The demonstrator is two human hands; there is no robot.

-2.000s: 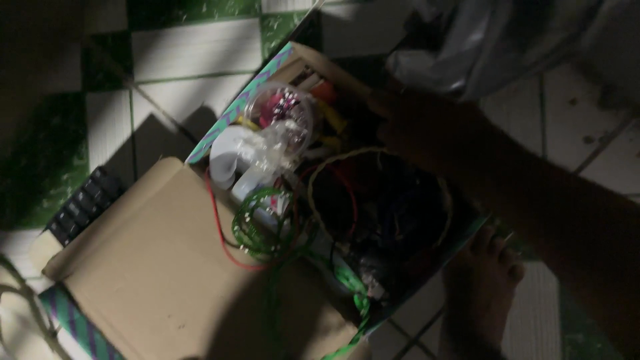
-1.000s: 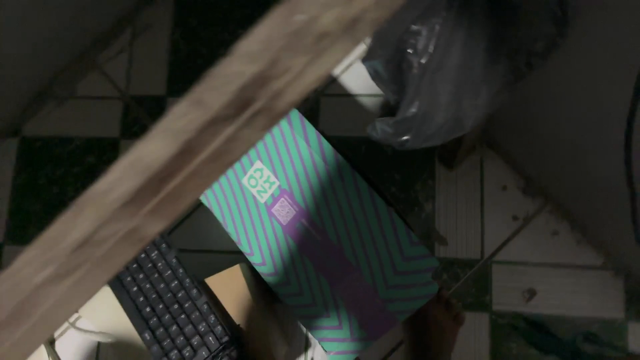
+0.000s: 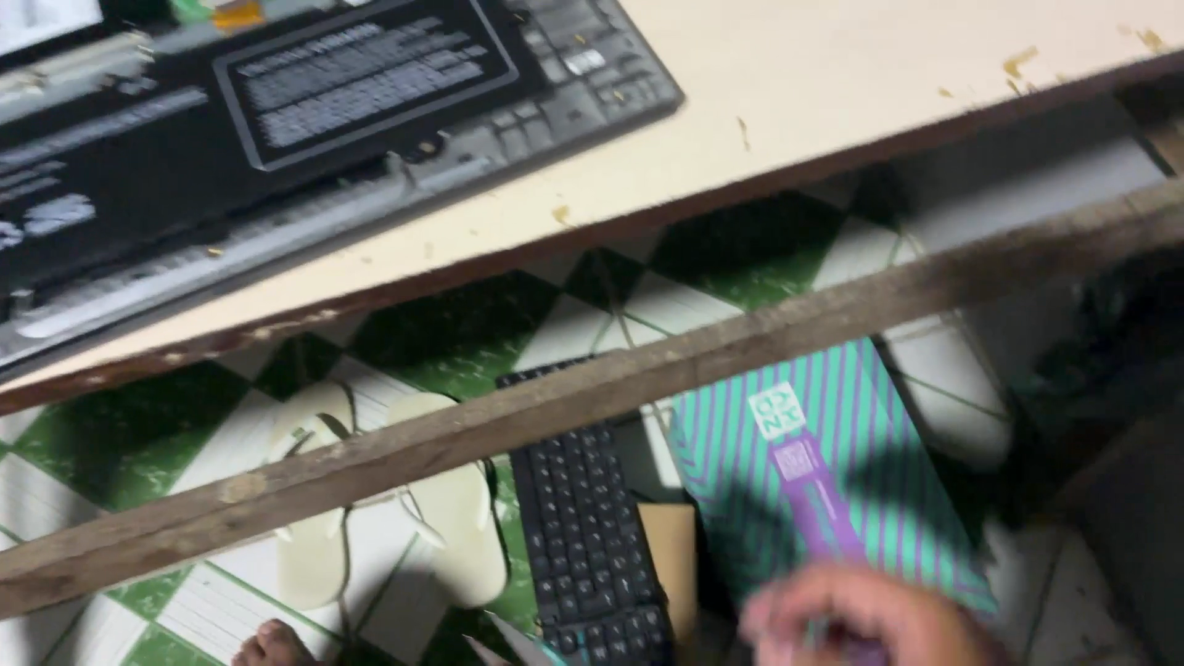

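Note:
One of my hands, seemingly my right hand (image 3: 865, 610), is blurred at the bottom right, fingers bent, in front of the lower part of a teal and purple striped cardboard box (image 3: 888, 462) with its lid down. Whether it holds anything is unclear. My left hand does not show. An opened laptop (image 3: 518, 129) lies on the table at the upper left, its black battery (image 3: 370, 83) and inner parts bare. Below, on the floor, a black keyboard (image 3: 583, 518) lies left of the box, beside a brown cardboard piece (image 3: 671, 564).
The pale tabletop (image 3: 832, 74) has a worn edge with chips. A wooden bar (image 3: 444, 430) crosses the view below it. Cream flip-flops (image 3: 462, 527) lie on the green and white tiled floor (image 3: 481, 324), with a bare foot (image 3: 273, 647) at the bottom.
The box stood open with cables and small parts inside two seconds ago; its lid is now down. The view has swung up to the table and laptop.

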